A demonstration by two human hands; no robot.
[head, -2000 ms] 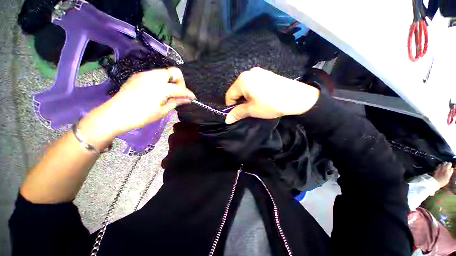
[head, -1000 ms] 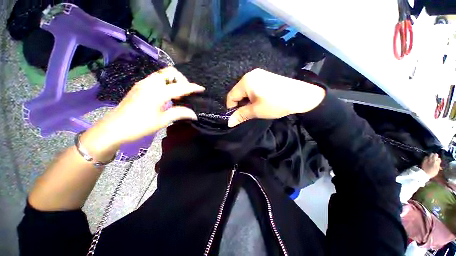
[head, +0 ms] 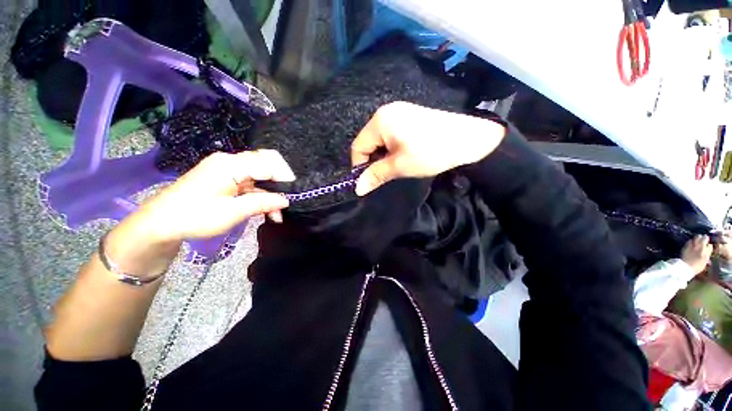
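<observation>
A dark speckled tweed-like garment (head: pixel 321 120) lies over my lap, with smooth black lining (head: pixel 469 229) bunched at its right. A silvery chain trim (head: pixel 321 191) runs along the garment edge between my hands. My left hand (head: pixel 213 193) pinches the edge and chain at the left. My right hand (head: pixel 425 144) pinches the edge and chain at the right. More chain hangs loose below my left wrist. I cannot make out a needle or thread.
A purple plastic stool (head: pixel 96 181) stands at the left with a glittery black heap (head: pixel 205 132) on it. Red-handled scissors (head: pixel 633 52) lie on the white table (head: pixel 554 68) at upper right. Another person's hand (head: pixel 697 253) is at the right edge. Something blue (head: pixel 478 311) shows under the garment.
My left hand has moved slightly left and down and closed from a spread pinch onto the edge. A longer stretch of chain shows between my hands. My right hand still pinches the edge.
</observation>
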